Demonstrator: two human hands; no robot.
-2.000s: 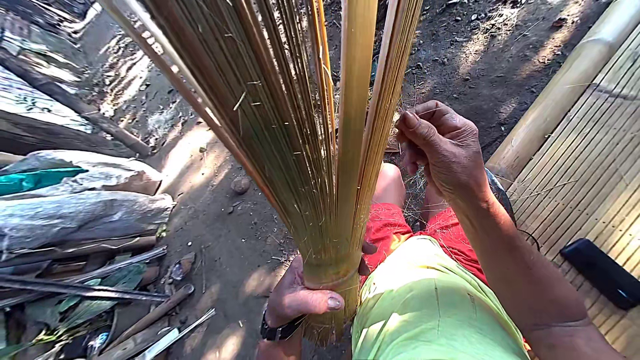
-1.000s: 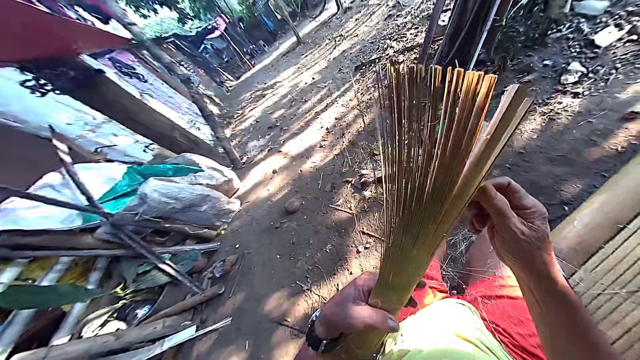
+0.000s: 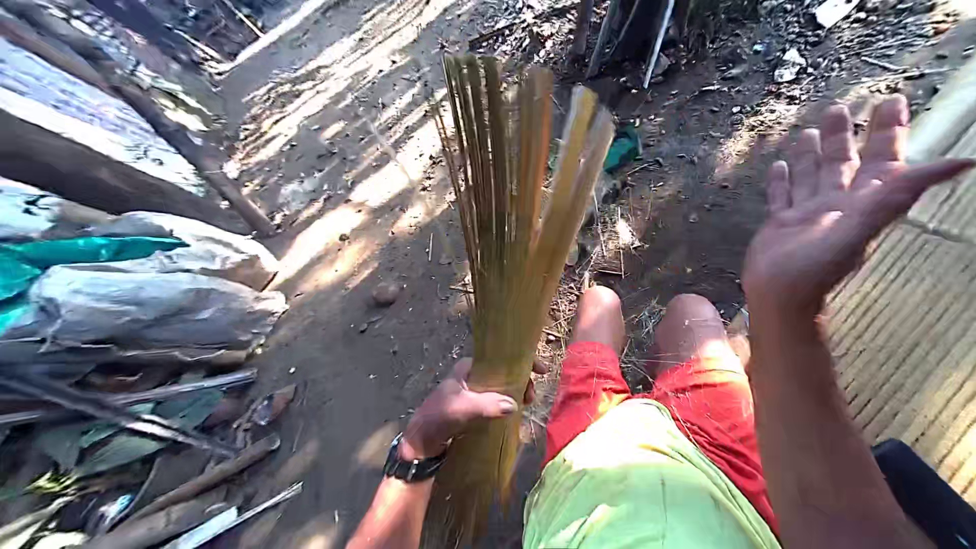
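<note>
My left hand (image 3: 465, 404), with a black watch (image 3: 412, 462) on its wrist, is closed around a bundle of split bamboo strips (image 3: 507, 305). The bundle stands nearly upright beside my left leg, its thin strips fanned apart at the top and packed together at the grip. Its lower end reaches the bottom edge of the view. My right hand (image 3: 823, 206) is raised at the right, palm showing and fingers spread, with nothing in it. It is well apart from the bundle.
A bamboo slat bench (image 3: 900, 320) runs along the right, with a black object (image 3: 919, 488) on it. White sacks (image 3: 152, 305), a green sheet (image 3: 91, 252) and loose sticks (image 3: 206, 473) lie at the left. A small stone (image 3: 385, 293) sits on the dirt ground.
My right hand, at the strips a second ago, has moved off to the right and opened. My left hand still grips the bundle, which now stands more upright.
</note>
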